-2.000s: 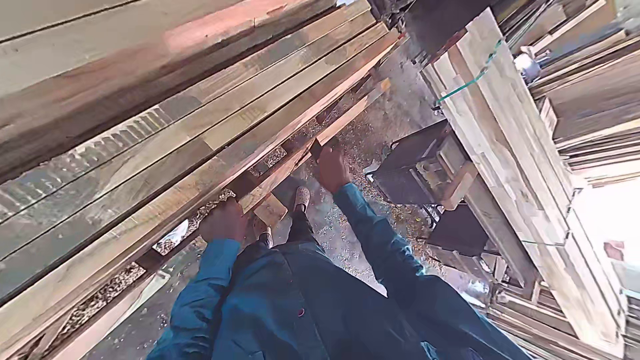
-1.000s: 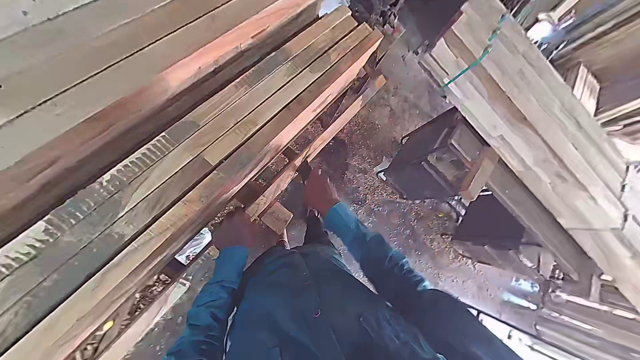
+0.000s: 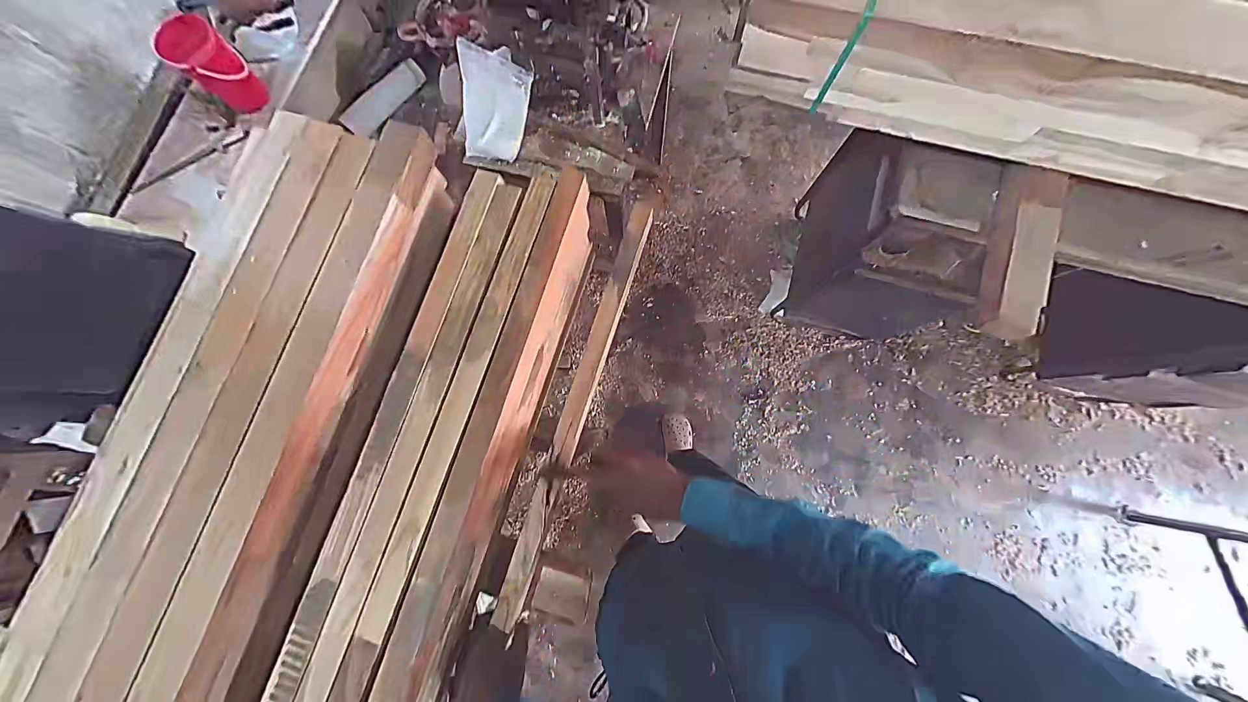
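My right hand (image 3: 629, 483), blurred, reaches left from a blue sleeve to a narrow wooden strip (image 3: 595, 370) beside the lumber stack. Its fingertips are at or close to a dark spot on the strip; whether they grip it cannot be told. No part of my left hand can be made out. Left of the strip lie long squared timbers (image 3: 458, 429) side by side, some with orange-pink faces. A taller row of boards (image 3: 234, 390) lies further left. A short wood block (image 3: 561, 593) sits near the strip's lower end.
Wood chips litter the concrete floor (image 3: 829, 419). At upper right, a strapped stack of boards (image 3: 975, 88) rests above dark supports (image 3: 848, 244). A red bucket (image 3: 210, 63) and a white sack (image 3: 495, 102) are beyond the timbers. A thin black metal bar (image 3: 1170, 522) is at right.
The view has turned and shifted widely. My left hand, seen at the timbers' edge in both earlier frames, is no longer visible. My right hand remains beside the timbers.
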